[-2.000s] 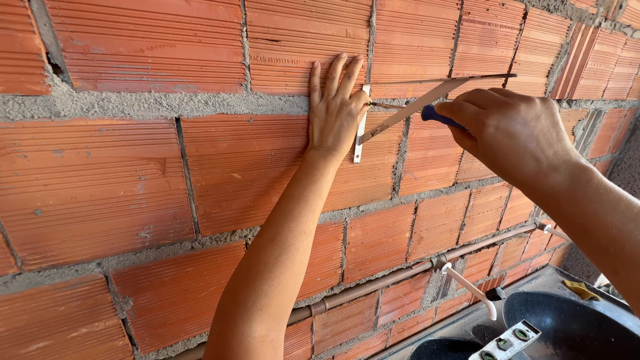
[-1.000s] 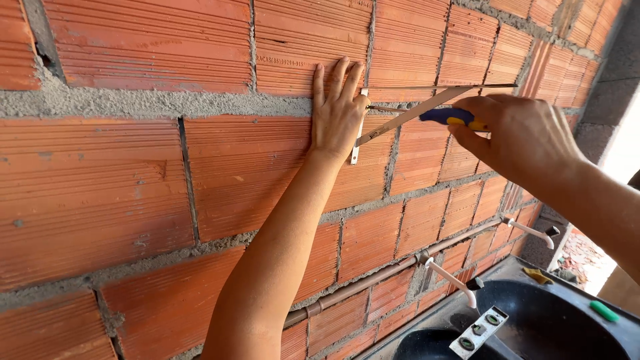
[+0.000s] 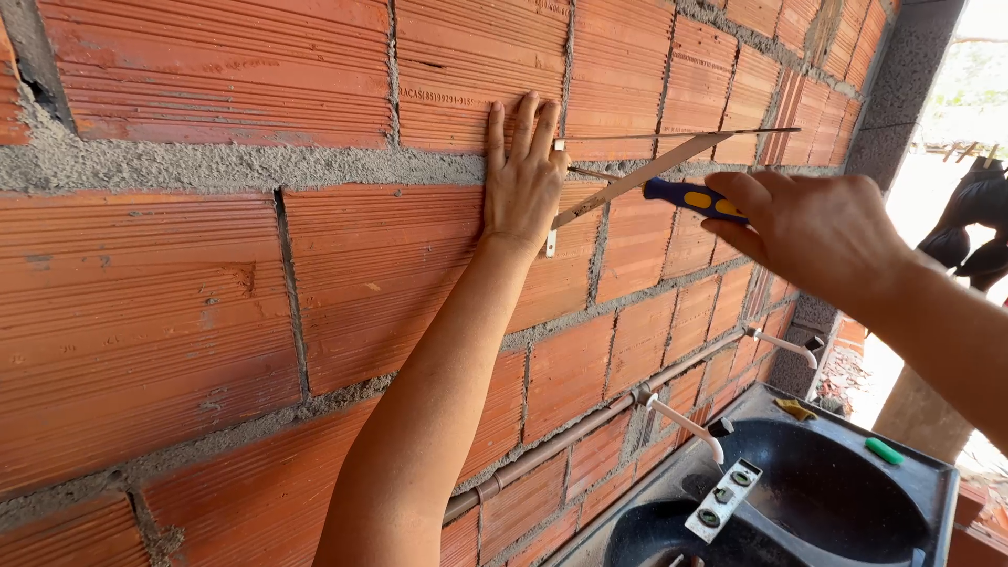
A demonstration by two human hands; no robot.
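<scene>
A metal shelf bracket (image 3: pixel 644 177) with a slanting brace stands out from the hollow clay brick wall (image 3: pixel 157 291), its white end strip against the bricks. My left hand (image 3: pixel 524 173) lies over the strip, fingers spread upward on the brick and the mortar joint; whether its thumb pinches a screw is hidden. In my right hand (image 3: pixel 795 224) is a screwdriver (image 3: pixel 693 198) with a blue and yellow handle. Its shaft passes by the brace and points at the strip beside my left fingers; the tip is hidden.
Below right is a dark double-basin sink (image 3: pixel 835 480), with a small spirit level (image 3: pixel 723 500) across its divider. A green object (image 3: pixel 883 450) and a yellowish cloth (image 3: pixel 795 409) lie on its rim. A brown pipe (image 3: pixel 551 453) with white taps (image 3: pixel 687 425) runs along the wall.
My right hand has turned on the screwdriver handle, showing more of its yellow inlays. My left hand stays on the wall at the bracket. The view has shifted to show more of the sink.
</scene>
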